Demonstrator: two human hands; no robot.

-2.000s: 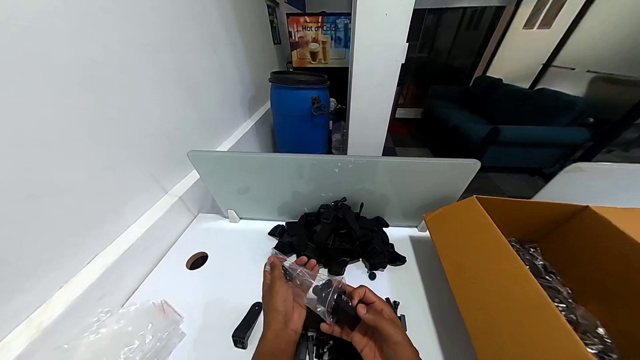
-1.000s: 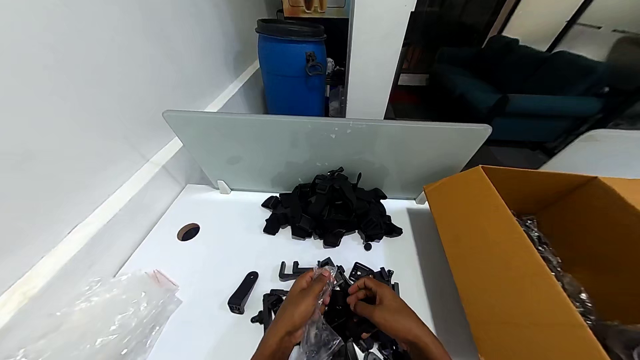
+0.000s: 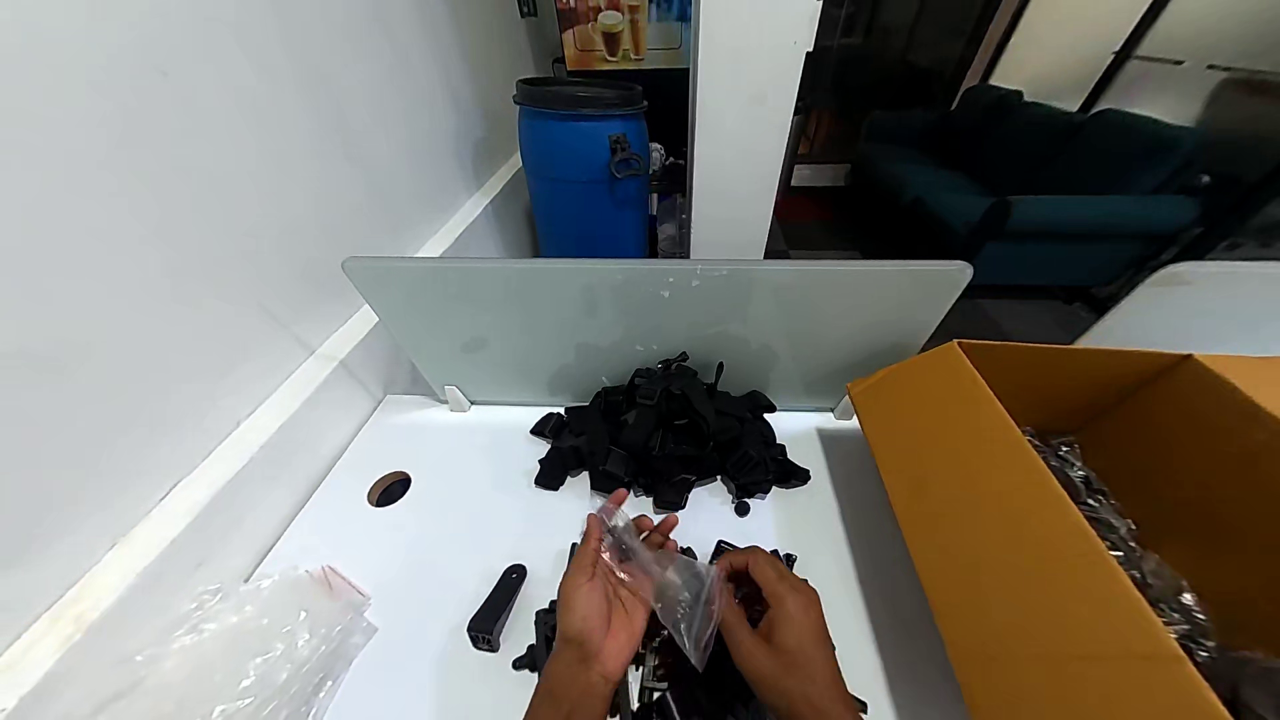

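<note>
A clear plastic bag [image 3: 672,590], which looks flat, is stretched between my two hands over a heap of black plastic parts [image 3: 690,690]. My left hand [image 3: 605,600] has its palm up, with the bag's upper end between thumb and fingers. The fingertips of my right hand [image 3: 780,630] pinch the bag's right side. Both hands hide much of the parts heap. Behind them lies a pile of black straps [image 3: 670,430], with a small round black piece [image 3: 741,508] at its front. A black plastic arm [image 3: 496,608] lies left of my left hand.
Clear plastic bags [image 3: 270,650] lie at the table's left front. An open cardboard box [image 3: 930,520] holding clear-wrapped things stands at the right. A grey divider panel [image 3: 650,330] edges the back of the white table [image 3: 430,545], which has a round cable hole [image 3: 389,489] at the left.
Two seconds ago the bag in my hands had dark contents; now none show in it. One second ago it was bunched lower over the parts; now it is raised and spread out.
</note>
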